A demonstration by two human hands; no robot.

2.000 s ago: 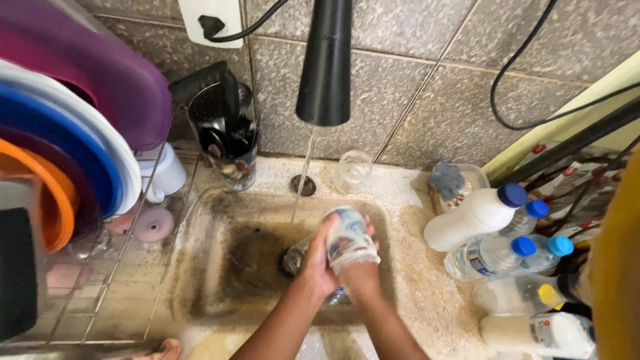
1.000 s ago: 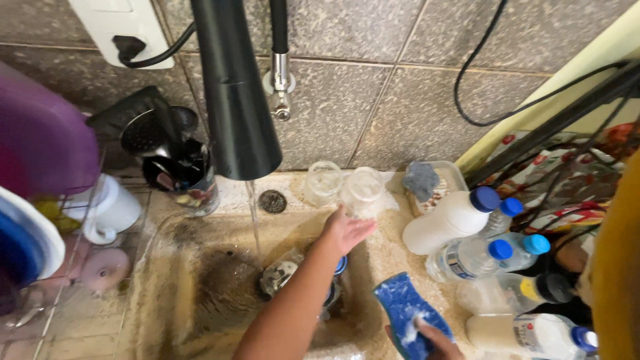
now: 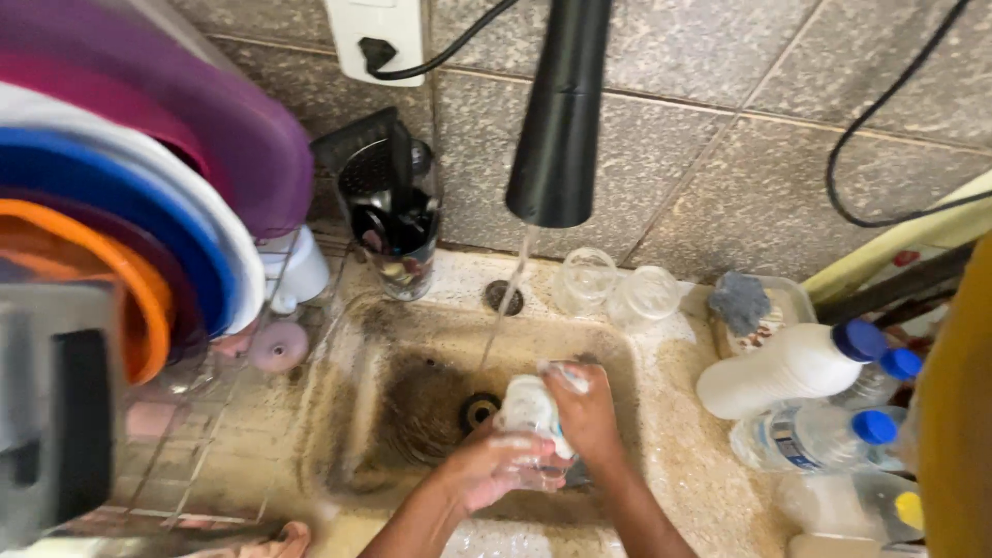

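Over the sink basin (image 3: 364,457), my left hand (image 3: 492,465) holds a foam-covered clear jar (image 3: 527,403) from below and the left. My right hand (image 3: 585,403), with suds on its fingers, grips the jar's right side. A bit of blue shows between the hands; whether it is the sponge I cannot tell. Water runs from the black faucet (image 3: 558,139) behind my hands. Two clear jars, one on the left (image 3: 587,280) and one on the right (image 3: 645,296), stand side by side on the sink's back ledge. The black drain (image 3: 479,411) is partly visible.
Stacked colored basins (image 3: 194,256) lean in a wire dish rack (image 3: 209,457) at left. A utensil holder (image 3: 403,263) stands behind the sink. At right are a gray scrubber (image 3: 740,302) in a plastic tub (image 3: 790,302), a white bottle (image 3: 775,372) and several clear bottles (image 3: 798,438).
My left hand has come back from the jars on the ledge to the basin. My right hand, which held a blue sponge at the right, has moved left to join it. A foamy jar is now between them.
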